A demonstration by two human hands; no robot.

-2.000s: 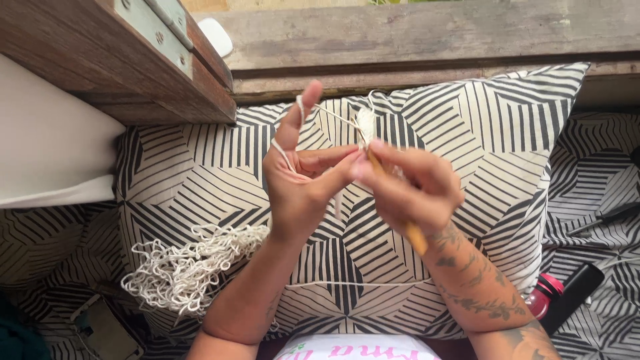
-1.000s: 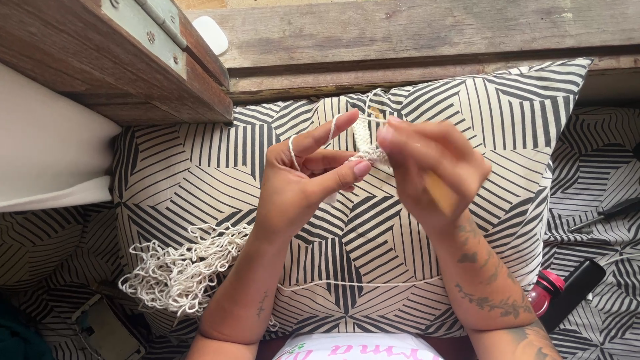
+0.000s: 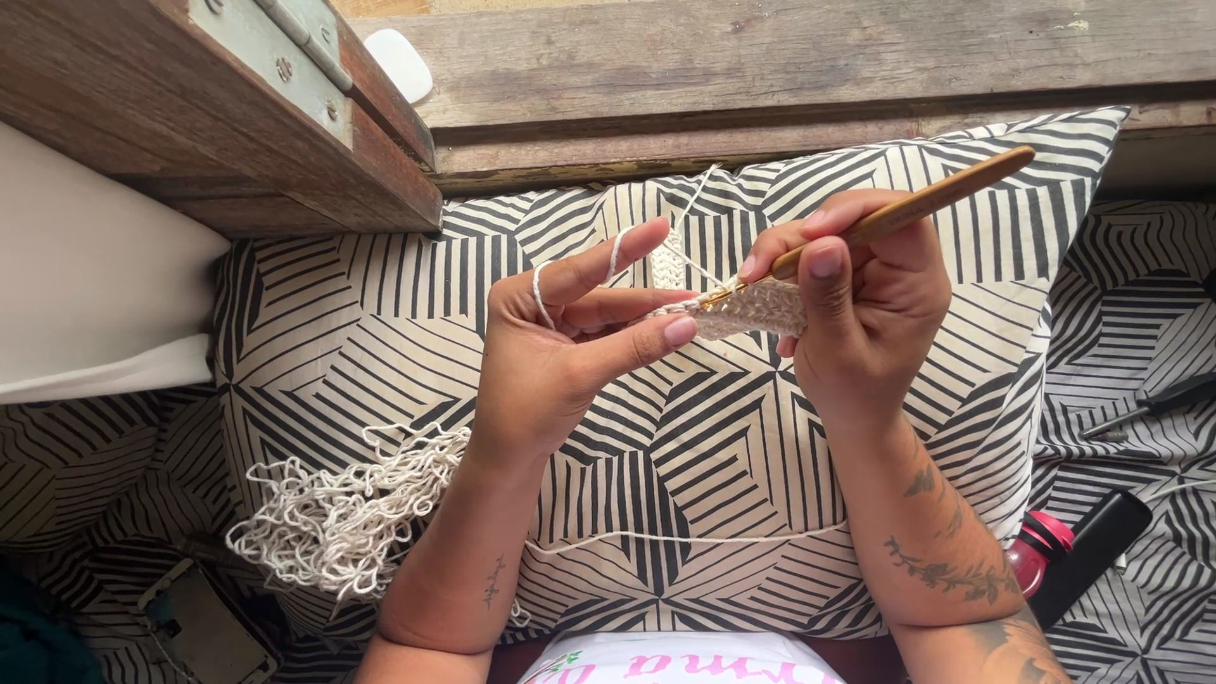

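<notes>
My left hand (image 3: 570, 342) pinches the left edge of a cream crocheted piece (image 3: 755, 312) between thumb and finger, with yarn looped around its raised index finger. My right hand (image 3: 864, 304) grips a crochet hook (image 3: 912, 209) with a wooden-looking handle; its golden tip is in the stitches along the piece's upper edge. Some fingers of that hand are behind the piece's right end. A narrow crocheted strip (image 3: 669, 261) shows just beyond the hands. A loose heap of cream yarn (image 3: 347, 518) lies beside my left forearm, and a strand crosses the patterned cushion (image 3: 627, 427) beneath both arms.
A wooden frame with a metal hinge (image 3: 285, 66) juts in at upper left, beside a small white object (image 3: 399, 65) on the wooden ledge (image 3: 760, 66). At right lie a pink-capped bottle (image 3: 1040, 549), a black cylindrical object (image 3: 1092, 560) and a dark-handled tool (image 3: 1178, 394).
My right hand has turned, so the hook's handle now points up and to the right instead of down. More of the crocheted piece shows between my hands.
</notes>
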